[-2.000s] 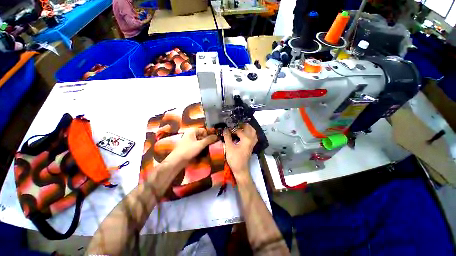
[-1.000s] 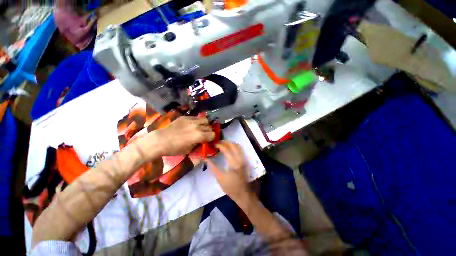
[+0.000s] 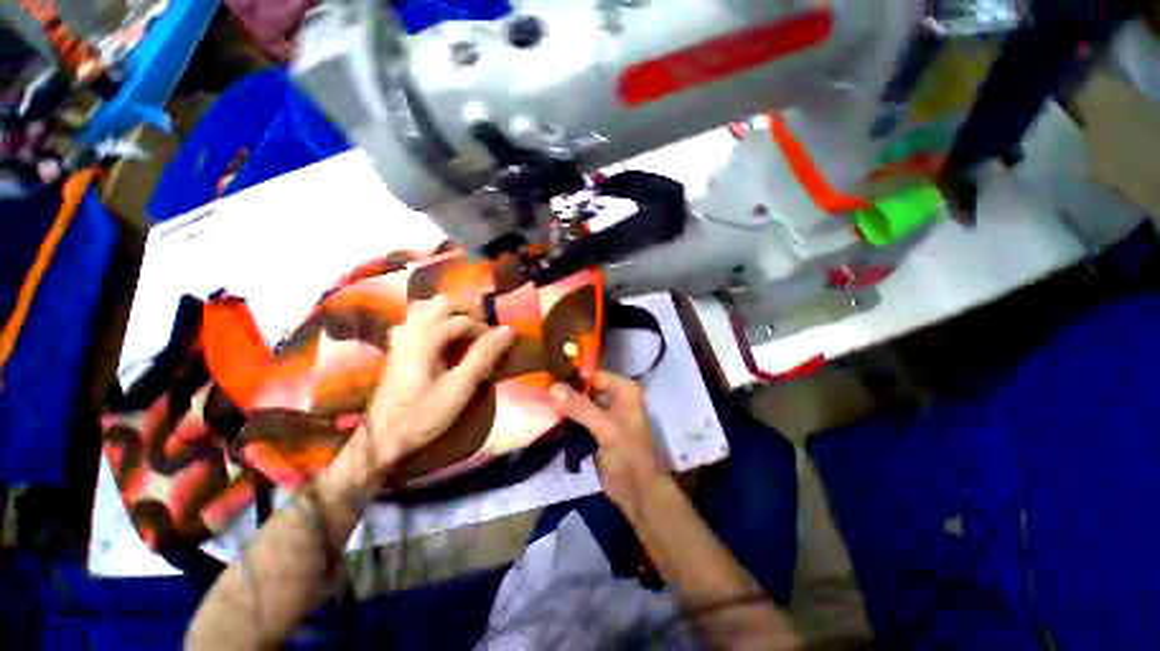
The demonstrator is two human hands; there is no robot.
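Observation:
A printed bag body [image 3: 363, 343] in orange, pink and brown lies below the sewing machine head [image 3: 509, 115]. Its right end is beside the dark presser foot area [image 3: 541, 235]. My left hand [image 3: 433, 375] lies on the print, fingers bent, thumb and fingers pinching the fabric. My right hand [image 3: 611, 420] holds the bag's right edge between thumb and fingers. Black webbing [image 3: 642, 210] loops behind the needle area, and a black loop shows right of the bag. The view is somewhat blurred.
A second printed bag [image 3: 159, 452] with an orange band lies at the table's left, touching the first. The white tabletop [image 3: 242, 261] extends behind. A blue bin [image 3: 242, 140] stands beyond it. A green roll [image 3: 901, 214] is on the machine. Blue cloth [image 3: 941, 471] is at right.
The bag body has been turned and spread out, now reaching left to the second bag. My left hand has moved back from the needle area onto the print. The camera view has shifted.

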